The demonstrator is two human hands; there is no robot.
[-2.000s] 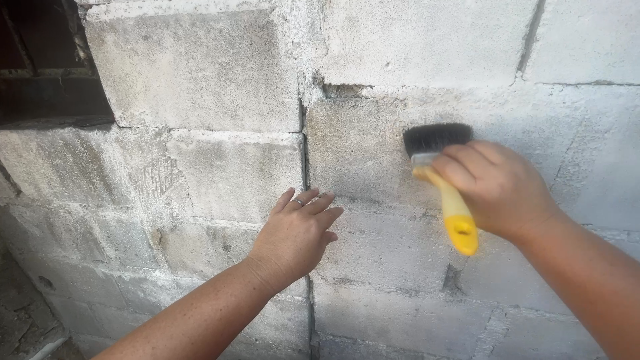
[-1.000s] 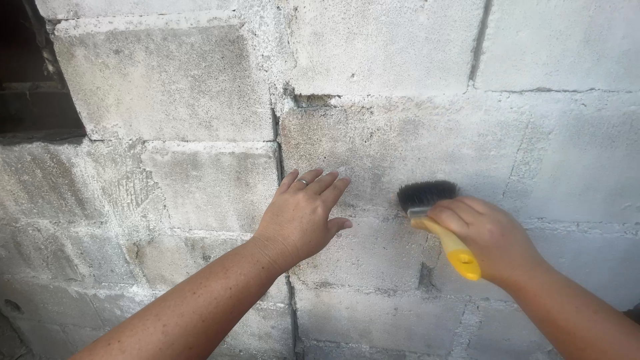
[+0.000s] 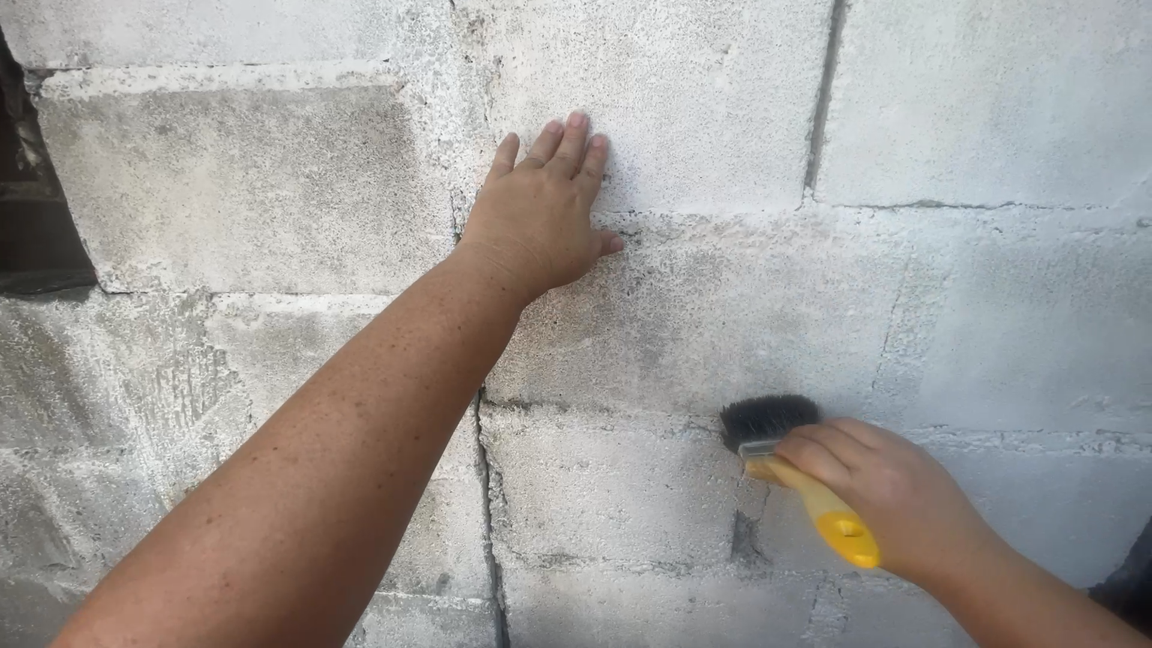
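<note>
A wall of pale concrete blocks [image 3: 711, 315] with mortar joints fills the view. My left hand [image 3: 549, 202] rests on it with fingers apart, over the joint near the upper middle, and holds nothing. At the lower right, my right hand [image 3: 877, 490] grips a paintbrush [image 3: 832, 513] with dark bristles and a pale yellow handle ending in brighter yellow. The bristles are at the wall, by a horizontal joint, pointing up and to the left. My right fingers cover part of the brush's metal band.
A dark opening [image 3: 40, 225] breaks the wall at the far left. A vertical crack [image 3: 490, 522] runs down below my left forearm. Something dark, too little shown to name, lies at the lower right edge.
My left hand has moved up the wall, from beside the darker block to above it. My right hand has moved lower on the wall with the brush still held.
</note>
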